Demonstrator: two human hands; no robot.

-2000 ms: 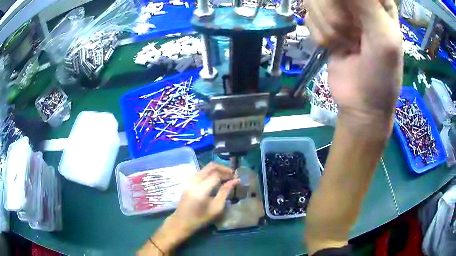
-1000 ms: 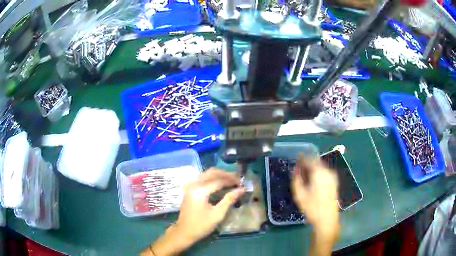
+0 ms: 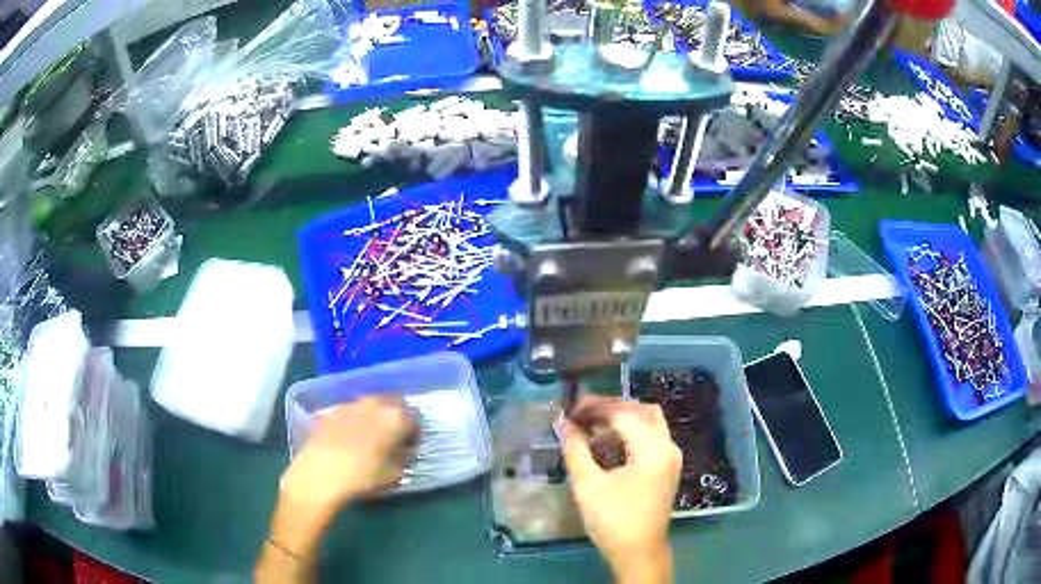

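The hand press (image 3: 588, 325) with a teal body stands in front of me, its ram over the worn press base (image 3: 537, 502). My right hand (image 3: 626, 462) is at the fixture under the ram, fingertips pinched together; whether a part is between them is hidden. My left hand (image 3: 356, 447) is blurred over the left parts tub (image 3: 462, 439), which holds slim pale sticks; what its fingers hold cannot be told. The right parts tub (image 3: 748, 456) holds black rings, partly behind my right hand. The press lever (image 3: 799, 120) slants up to the right.
A blue parts tray (image 3: 325, 274) of jumbled sticks lies behind the left tub. A smartphone (image 3: 793, 418) lies right of the black parts. A whitish closed tub (image 3: 225, 348) and stacked clear boxes (image 3: 97, 428) stand left. Another blue tray (image 3: 959, 325) is far right.
My left hand has moved from the fixture to the left tub. My right hand came down from the lever, went over the black parts, and is now at the fixture. The lever is raised.
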